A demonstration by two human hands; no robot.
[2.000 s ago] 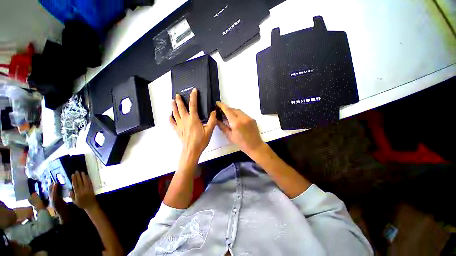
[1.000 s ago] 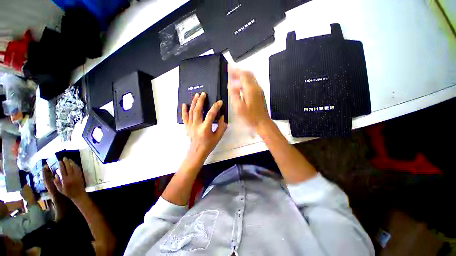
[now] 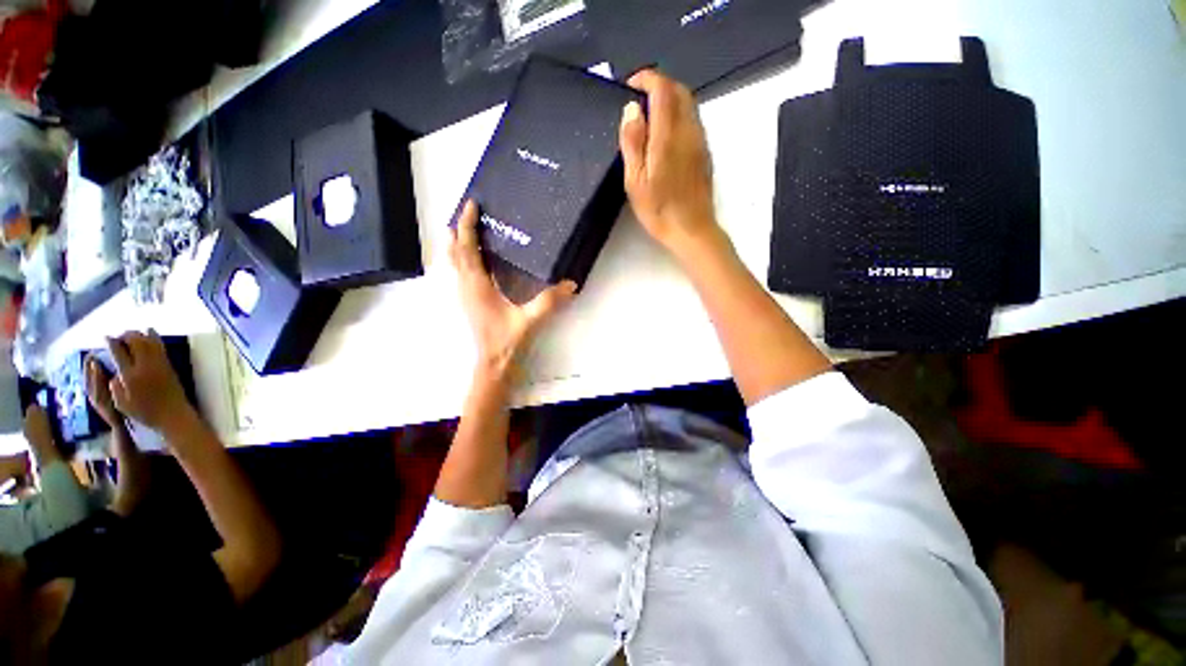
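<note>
A black covered box with two lines of white lettering is between my hands, turned at an angle over the white table. My left hand holds its near end, with the thumb at the near right corner and fingers on the left edge. My right hand grips its upper right side. A flat black printed card piece with tabs lies to the right. Two black boxes with a white gadget in the recess, one upright and one tilted, stand to the left.
More black card pieces lie at the back beside a clear plastic bag on the black strip. White cables are heaped at left. A neighbour's hands work at the far left. The table's front edge runs before me.
The covered box has turned clockwise and its second line of lettering now shows. My right hand has come onto its upper right side. The view has shifted, moving the card piece rightward.
</note>
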